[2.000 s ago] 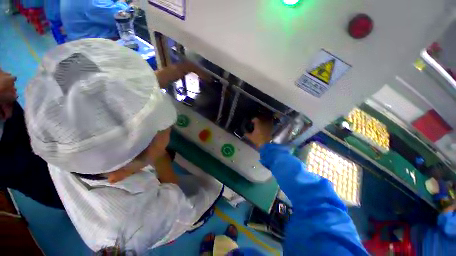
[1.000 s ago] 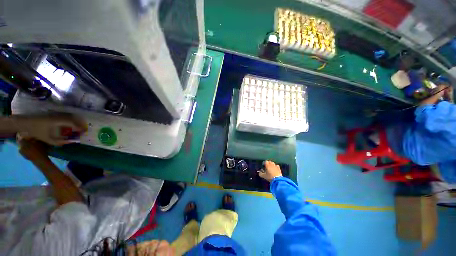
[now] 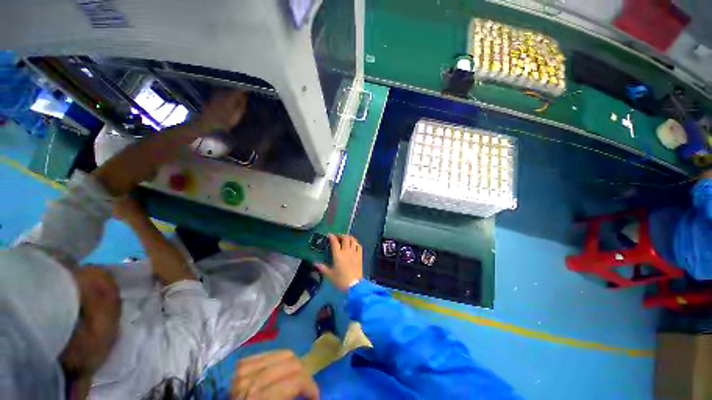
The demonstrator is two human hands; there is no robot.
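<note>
My right hand [image 3: 345,262], in a blue sleeve, is at the front corner of the green bench. A small dark squarish watch housing [image 3: 318,241] lies at the fingertips; whether they grip it is not clear. My left hand [image 3: 273,378] is low at the bottom edge, fingers bent and partly cut off; no held thing shows. The black compartment tray [image 3: 449,284] is to the right, with three watch housings [image 3: 407,254] in a row at its upper left.
The white test machine [image 3: 265,205] stands left, with a green button [image 3: 232,193] and red knob [image 3: 179,182]. A person in white [image 3: 218,301] reaches into its bay. Stacked white parts trays [image 3: 449,200] stand behind the black tray. A red stool [image 3: 624,248] and another person are right.
My right hand has moved left from the black tray to the bench corner. Three housings now show in the tray. The other person's arm has moved from the front panel into the bay.
</note>
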